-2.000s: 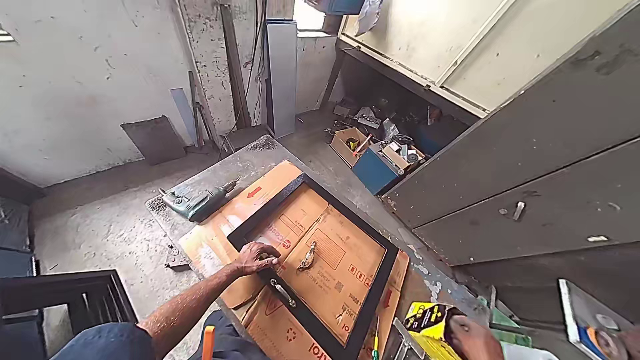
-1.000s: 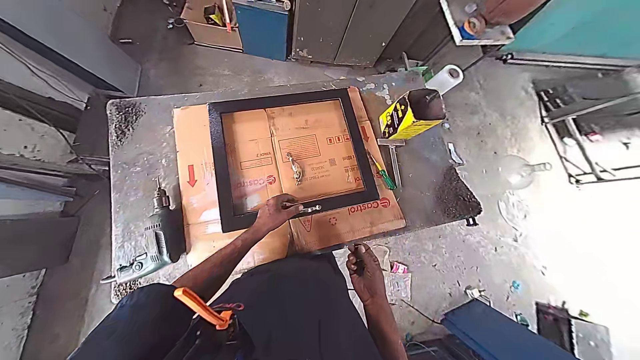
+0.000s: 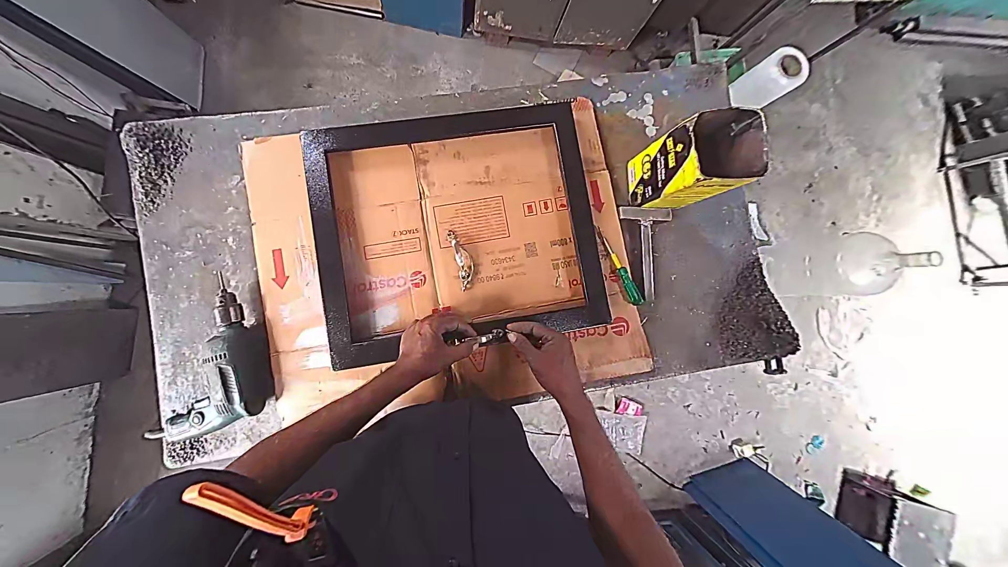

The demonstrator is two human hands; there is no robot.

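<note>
A black rectangular frame [image 3: 321, 236] lies on flattened printed cardboard [image 3: 279, 315] on the workbench. At its near edge my left hand [image 3: 431, 343] grips the left end of a small metal latch-like fitting [image 3: 490, 337]. The thumb and fingers of my right hand [image 3: 543, 353] pinch at the fitting's right end. A second shiny metal fitting [image 3: 461, 260] rests on the cardboard inside the frame. Just right of the frame lie a green-handled screwdriver [image 3: 627, 282] and a T-shaped metal tool [image 3: 647, 256].
A power drill [image 3: 230, 366] lies at the bench's left side. A yellow and black open box [image 3: 689, 161] sits at the back right. The worn workbench [image 3: 693, 315] has rough dark corners. A blue panel [image 3: 780, 512] is at the lower right, below the bench.
My right hand, below the bench's near edge one second ago, is now at the fitting beside my left hand. Two seconds ago it was by the yellow box. The view has shifted a lot.
</note>
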